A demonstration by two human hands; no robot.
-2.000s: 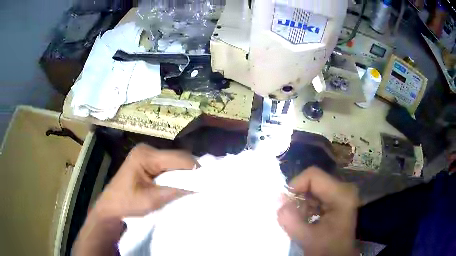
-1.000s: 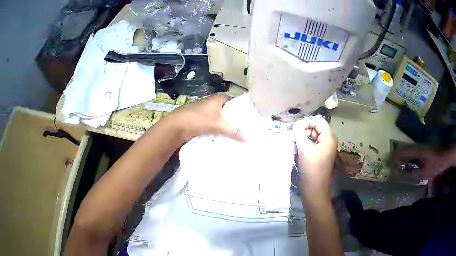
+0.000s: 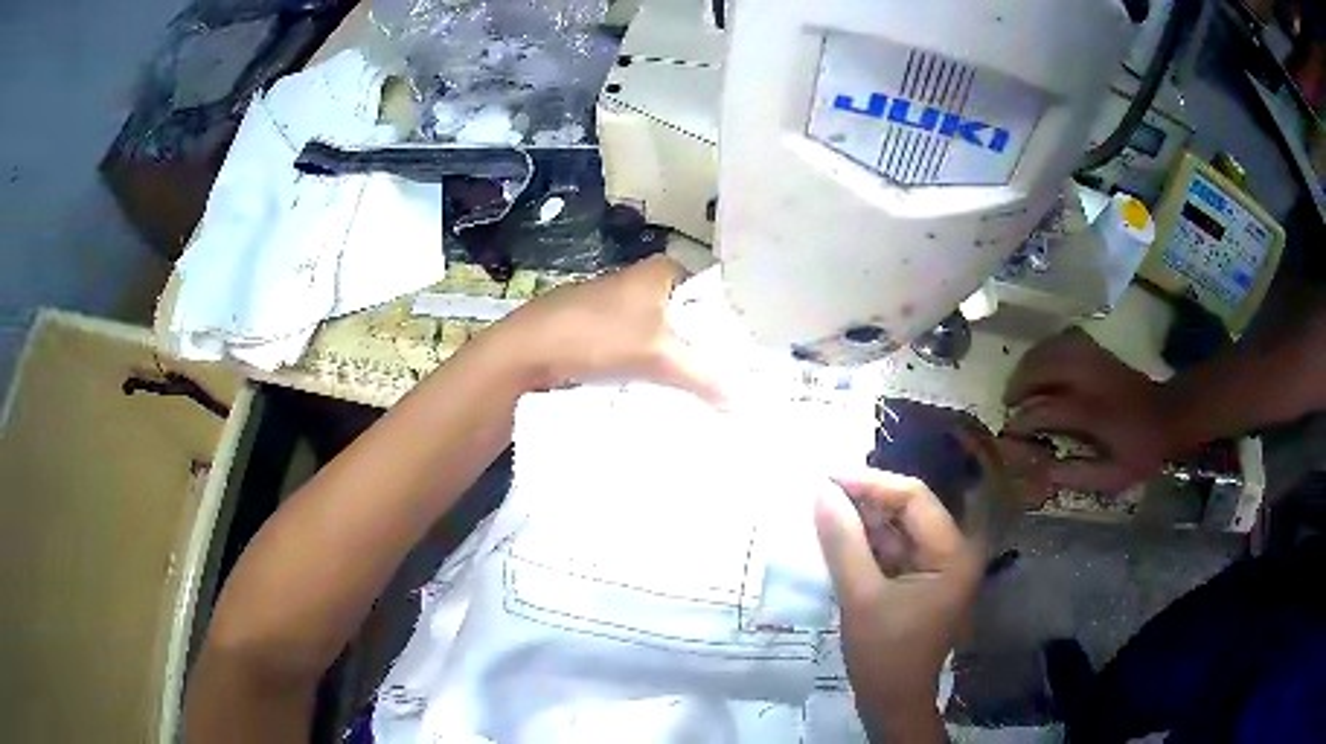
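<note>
A white trouser panel (image 3: 625,581) with dark double stitch lines lies over my lap and up to the machine, its upper part overexposed. The cream JUKI machine head (image 3: 902,175) is above its far edge; needle and clamp are lost in glare. My left hand (image 3: 655,327) reaches to the cloth's far edge at the left of the head, its fingertips partly hidden in glare; its grip cannot be told. My right hand (image 3: 894,538) pinches the panel's right edge between thumb and fingers, nearer to me than the head.
White cloth scraps (image 3: 306,233) and a clear plastic bag (image 3: 487,73) are at the table's left. A cream bin (image 3: 102,538) stands at left. At right are a thread cone (image 3: 1112,240), a control panel (image 3: 1219,244) and another person's hands (image 3: 1091,407) over the table edge.
The panel has gone from bunched between my hands to spread under the head. My left hand has reached forward. My right hand has lately come down from the head. The other person's hands have come in.
</note>
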